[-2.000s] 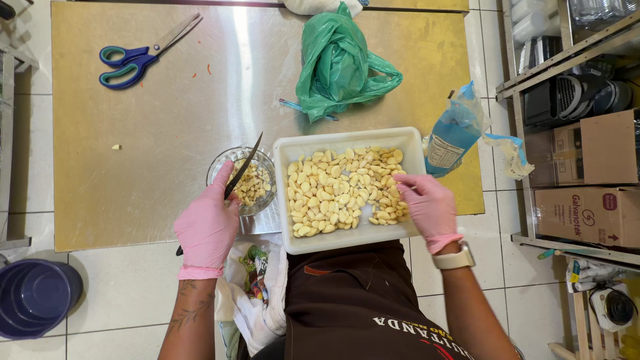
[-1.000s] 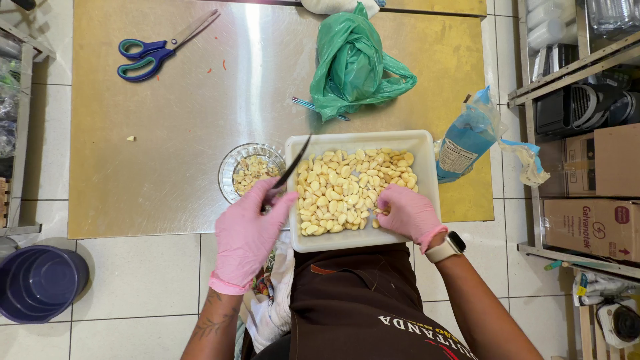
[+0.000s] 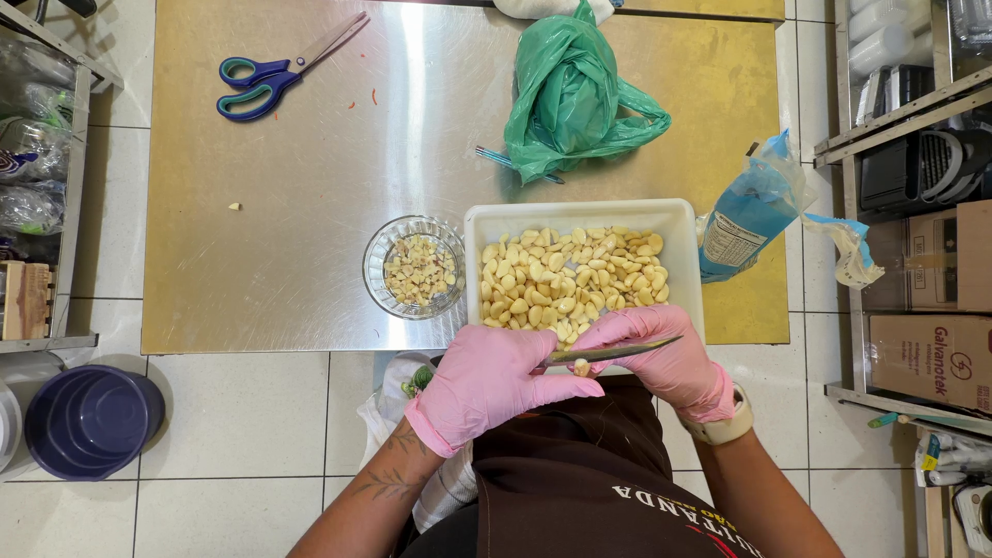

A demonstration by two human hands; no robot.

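My left hand, in a pink glove, grips a small knife whose blade points right over the near edge of a white plastic tray. Against the blade, my gloved right hand holds a peeled garlic clove by its fingertips. Many peeled garlic cloves lie in the tray. Left of the tray stands a glass bowl with small cut pieces in it. The knife's handle is hidden in my left hand.
Blue-handled scissors lie at the steel table's far left. A green plastic bag sits behind the tray, with an opened blue package to its right. A dark bucket stands on the floor at left. Shelves flank the table.
My right hand has come away from the cloves to the knife, now with a clove in its fingertips. My left hand has moved right with the knife, from beside the bowl to the tray's near edge.
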